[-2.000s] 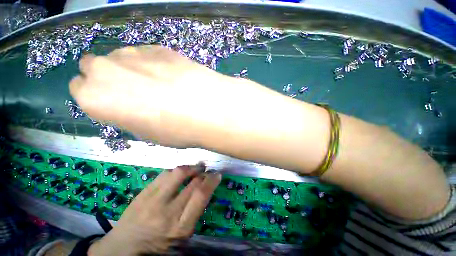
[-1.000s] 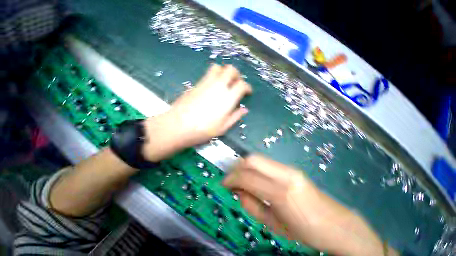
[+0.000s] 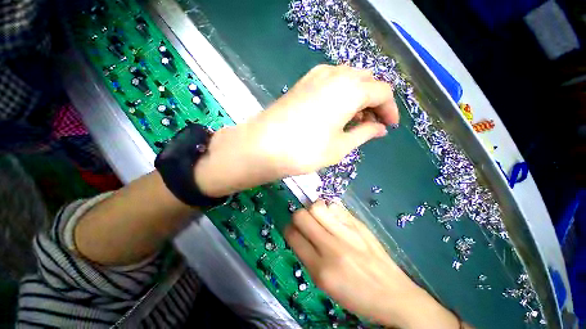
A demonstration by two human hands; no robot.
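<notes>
Small silver metal parts (image 3: 453, 167) lie in a long heap along the trough's outer side. A smaller heap (image 3: 337, 177) lies by the inner rail, between my hands. My left hand (image 3: 308, 125), with a black wristband, reaches over the green trough, thumb and fingers curled close together; a tiny dark spot shows at the fingertips, too small to name. My right hand (image 3: 347, 257) is over the inner rail and the edge of the green circuit boards (image 3: 170, 96), fingers bent down beside the small heap. Its fingertips are partly hidden, so I cannot tell if it holds a part.
The silver inner rail (image 3: 205, 54) separates boards and trough (image 3: 257, 32); an outer rail (image 3: 115, 135) runs nearer me. Beyond the trough's metal edge, a white shelf bears a blue tray (image 3: 430, 61), a yellow-orange trinket (image 3: 482, 124) and a blue ribbon (image 3: 516, 173). Checked cloth shows upper left.
The view has turned. My left hand has gone from the boards out over the trough, towards the outer heap. My right hand has drawn back from the heaps to the inner rail.
</notes>
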